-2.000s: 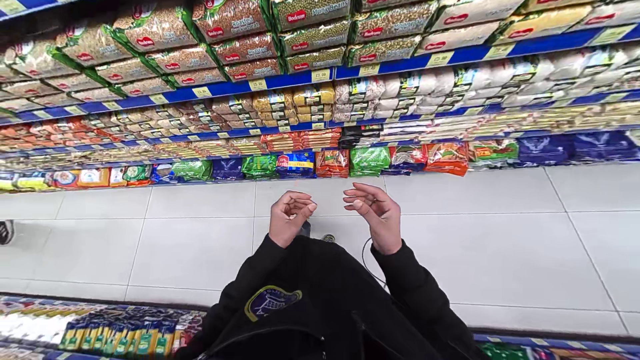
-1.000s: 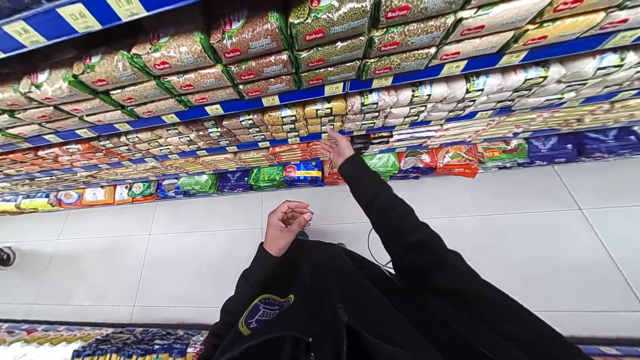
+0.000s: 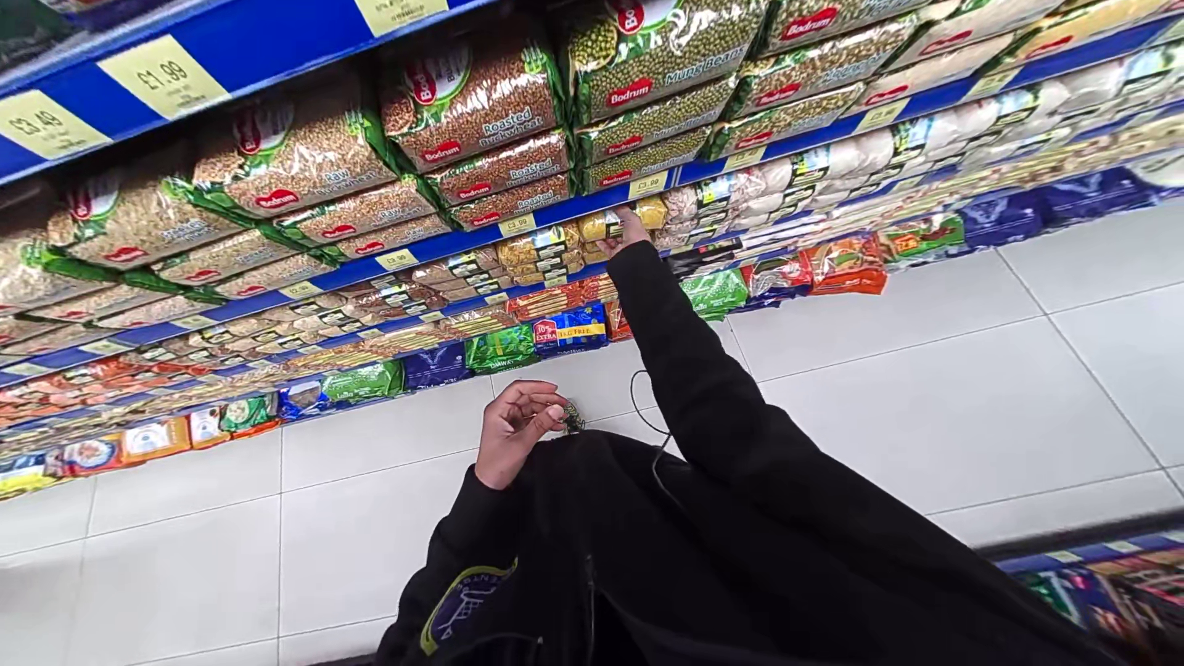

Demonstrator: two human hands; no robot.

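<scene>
My right hand (image 3: 624,231) reaches into the shelf below the large bean and buckwheat packs, its fingers at a yellow plastic pack (image 3: 601,225); whether they grip it cannot be made out. Similar yellow packs (image 3: 536,247) lie stacked just left of it. Over my torso, my left hand (image 3: 525,425) is raised with curled fingers, the thumb near the fingertips, and nothing visible in it. Above the right hand sit clear packs of mung beans (image 3: 661,92) and roasted buckwheat (image 3: 495,120).
A blue shelf edge (image 3: 555,215) with price tags crosses above my right hand. Bagged goods, among them a green bag (image 3: 499,349) and a blue bag (image 3: 571,330), line the lowest level. Pale floor tiles (image 3: 370,518) lie below. Another shelf (image 3: 1091,555) stands at the lower right.
My right hand has gone from in front of my body forward to the shelf, now at the yellow packs. My left hand stays near my torso. The view has shifted somewhat.
</scene>
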